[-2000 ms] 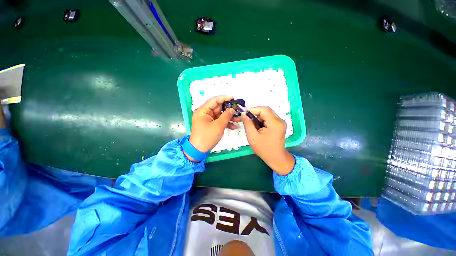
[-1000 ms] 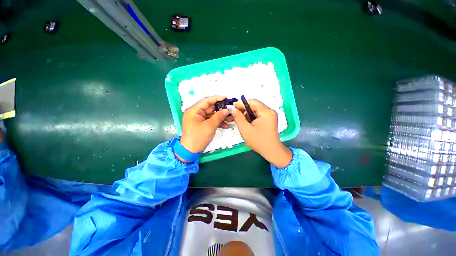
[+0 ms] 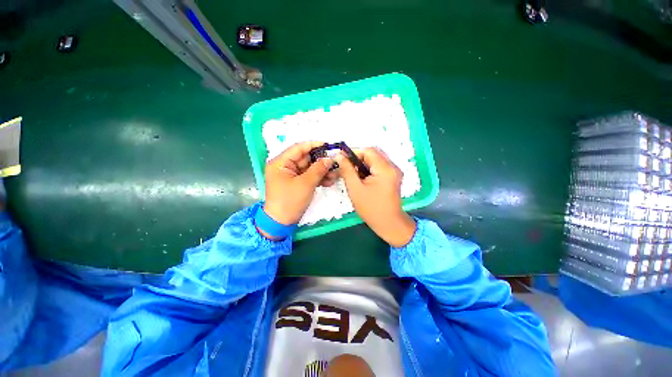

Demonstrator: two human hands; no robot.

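Observation:
My left hand [image 3: 292,185] grips a small black device unit [image 3: 323,153] between thumb and fingers, over the tray. My right hand [image 3: 377,193] holds a slim dark tool [image 3: 355,159], its upper end close to or touching the unit. My right thumb and fingertips are at the unit's right side. The fingers hide much of the unit, and its inner details are too small to tell. Below the hands is a green tray [image 3: 425,147] filled with small white parts [image 3: 368,118].
Device units [image 3: 251,36] lie spaced along the far bench, another [image 3: 535,12] at far right. A slanting metal post [image 3: 193,44] stands beyond the tray. Clear blister trays [image 3: 615,206] are stacked at right. A cream-edged card [image 3: 10,147] and a neighbour's blue sleeve [image 3: 29,272] are at left.
The dark tool has gone from standing upright beside the unit to leaning left with its end at the unit. The units on the bench have shifted left in view.

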